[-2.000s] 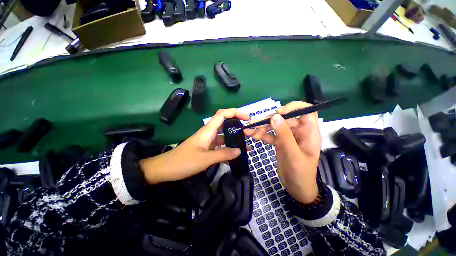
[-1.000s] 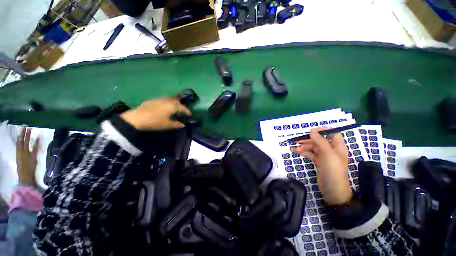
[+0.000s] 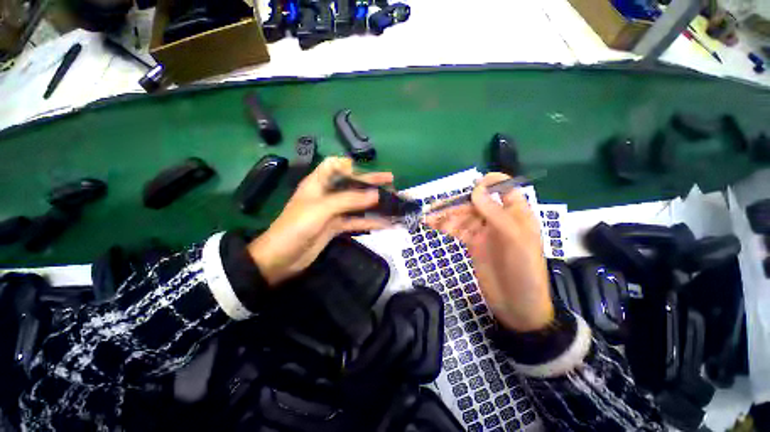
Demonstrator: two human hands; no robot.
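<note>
My left hand holds a black device housing on its side, its end pointing toward my right hand. My right hand holds dark, blurred tweezers, their tip close to the housing's end. A small dark patch with pale marks shows at that end; whether it is a sticker on the housing or at the tweezer tip I cannot tell. Under the hands lie white label sheets with a grid of small dark labels. The fingertips and tweezer tip are blurred.
A pile of black housings lies in front of me, with another pile at the right. Scattered units lie on the green conveyor belt. An open cardboard box stands on the far bench beside black-and-blue parts. A white liner is at right.
My left hand has come back from the belt on the left to the label sheets, now with a housing. My right hand has brought the tweezers to it. The view has swung left; the other person's hand is gone.
</note>
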